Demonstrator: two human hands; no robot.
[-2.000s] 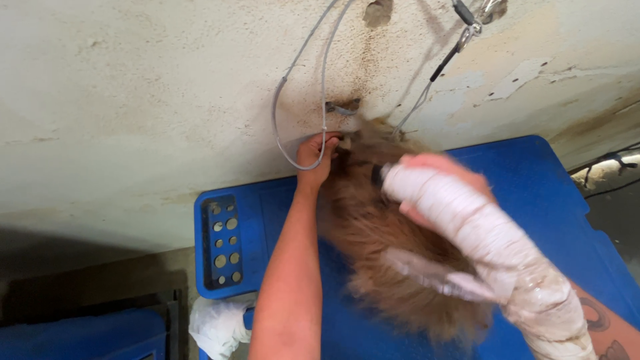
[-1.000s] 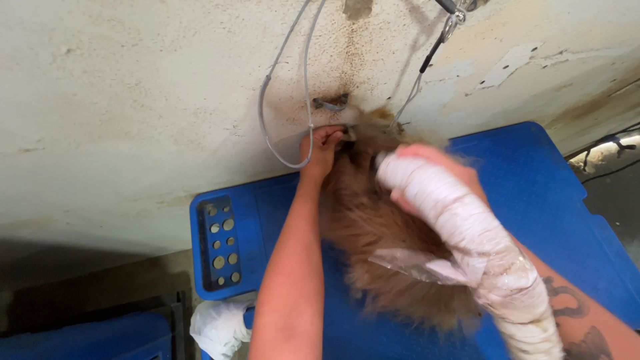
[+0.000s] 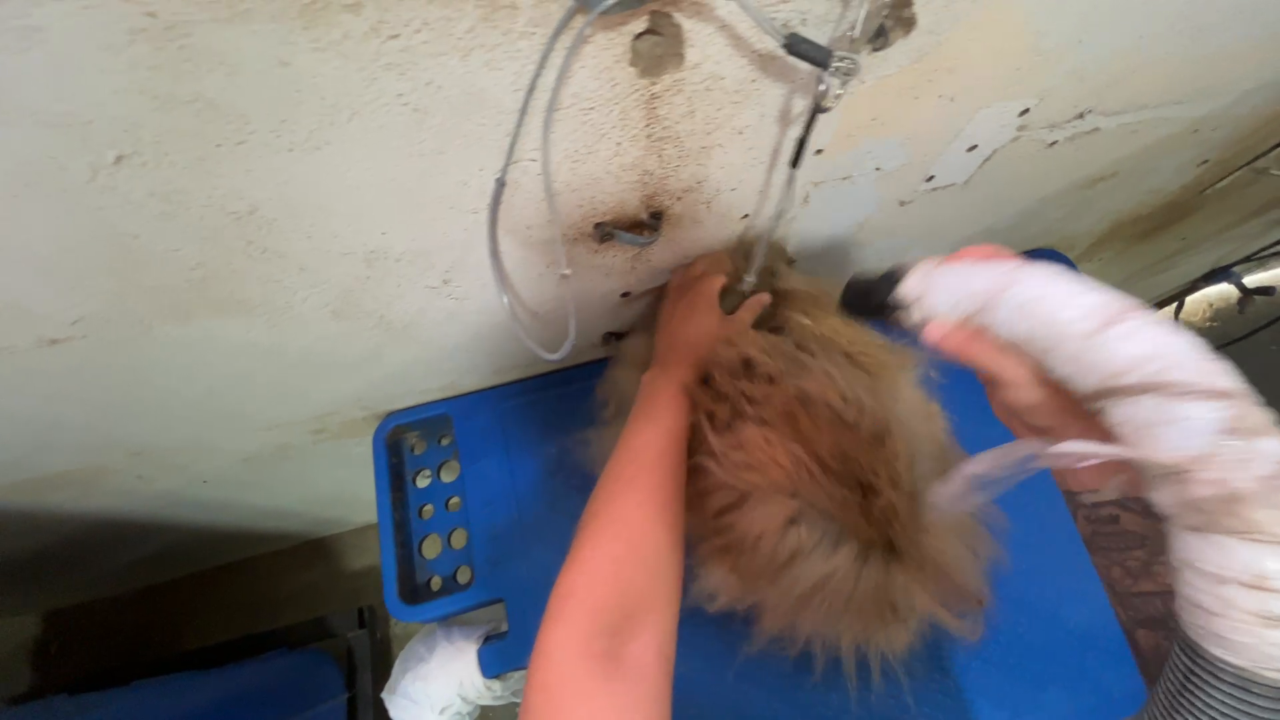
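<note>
A long-haired, brown-furred animal is on the blue plastic table, close against the wall. My left hand rests on its fur at the upper end, fingers spread around it; whether it grips is unclear. My right hand holds a thick hose wrapped in whitish material, to the right of the animal. The hose's black nozzle points left at the animal's upper side. A thin grey cable loop reaches down to the animal near my left hand. The animal's head is hidden.
A second cable loop hangs from above beside a metal hook in the stained wall. A perforated tray forms the table's left end, with a white plastic bag below. Dark cables run at the right.
My right hand and the hose have moved right, off the animal's back to its side. The fingers of my left hand have spread on the fur. The view has shifted.
</note>
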